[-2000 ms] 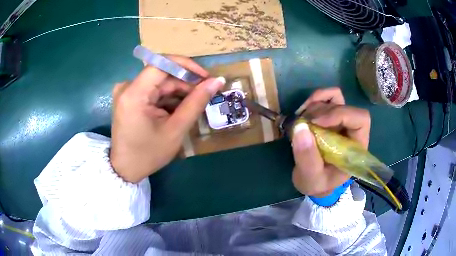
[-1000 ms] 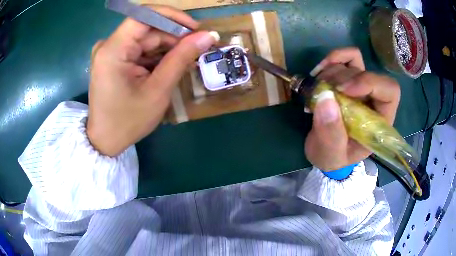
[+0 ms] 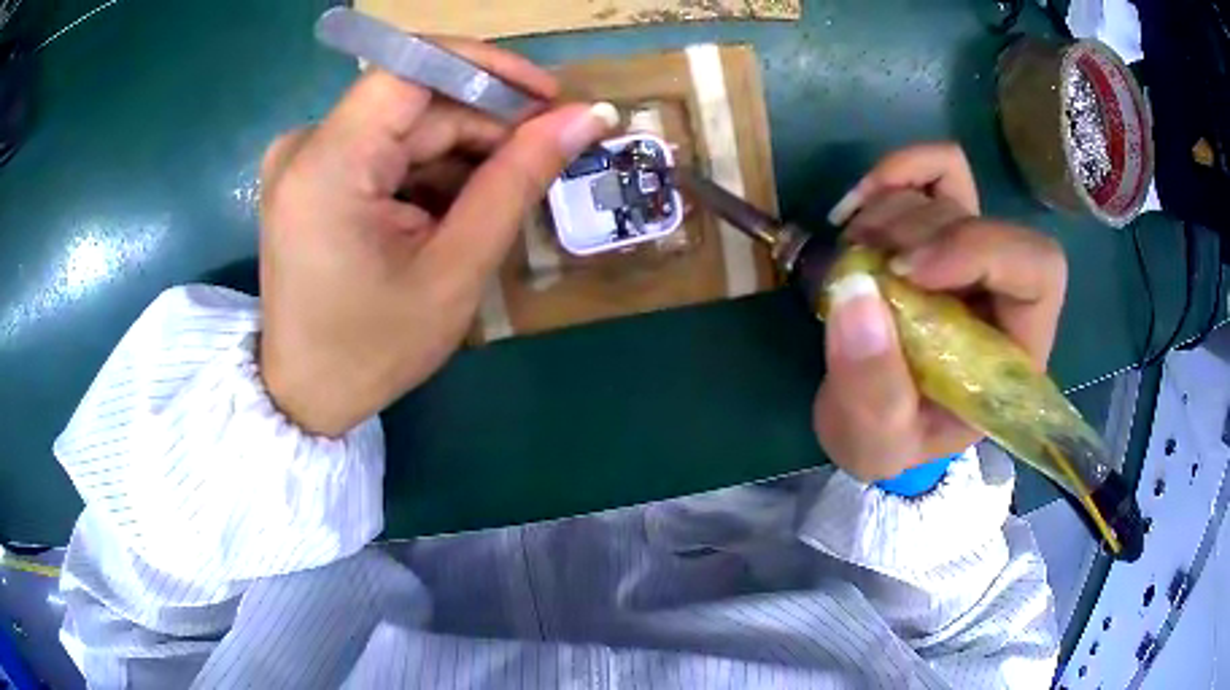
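Observation:
The white device housing point(image 3: 580, 227) with a circuit board inside sits in the brown holding fixture point(image 3: 594, 299), which has pale tape strips. My left hand point(image 3: 391, 229) is closed on the grey tweezers point(image 3: 429, 64), thumb at the housing's upper left; the tweezer tips are hard to make out there. My right hand point(image 3: 931, 297) holds the soldering iron point(image 3: 991, 371) by its yellowed, taped handle. Its metal tip is at the right edge of the housing, near the board; whether it touches is not clear.
The tan cardboard sheet point(image 3: 567, 14) is cut off at the top edge. The round tub point(image 3: 1066, 128) of silvery scraps stands at the upper right, beside white paper point(image 3: 1109, 24) and dark cables. A perforated grey metal surface point(image 3: 1167, 499) shows at the lower right.
From two seconds ago, the fixture, hands and tub appear higher in the view, and the fan and solder wire have left it. The iron and tweezers remain at the housing, with slight shifts.

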